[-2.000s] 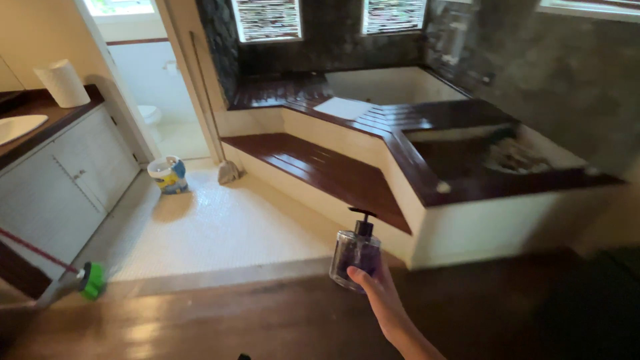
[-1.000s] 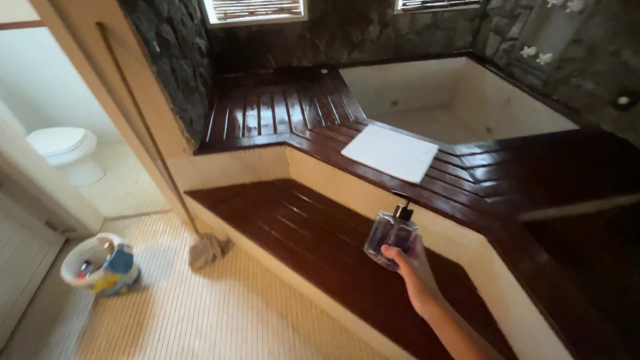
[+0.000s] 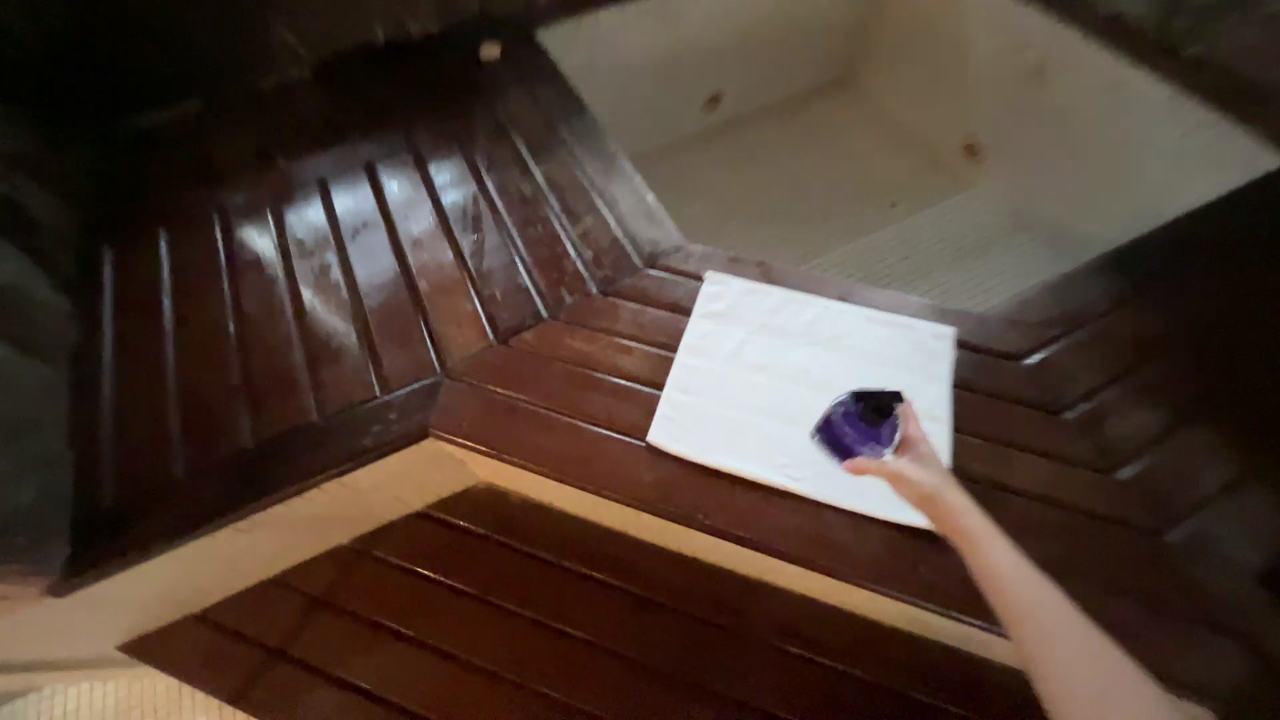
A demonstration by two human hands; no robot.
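My right hand reaches in from the lower right, its fingers closed around a clear pump bottle with purple contents. The bottle is seen from above, over the right part of a white cloth. Whether it touches the cloth I cannot tell. The cloth lies flat on the dark slatted wooden deck beside the sunken tub. My left hand is out of the frame.
Behind the cloth is the sunken tub, pale inside. A lower wooden step runs along the front, below the deck edge. Pale ribbed floor shows at the bottom left. A small light object sits at the deck's back.
The view has moved in close to the deck and tub. My right hand, with the bottle in it, has moved from in front of the deck to over the white cloth.
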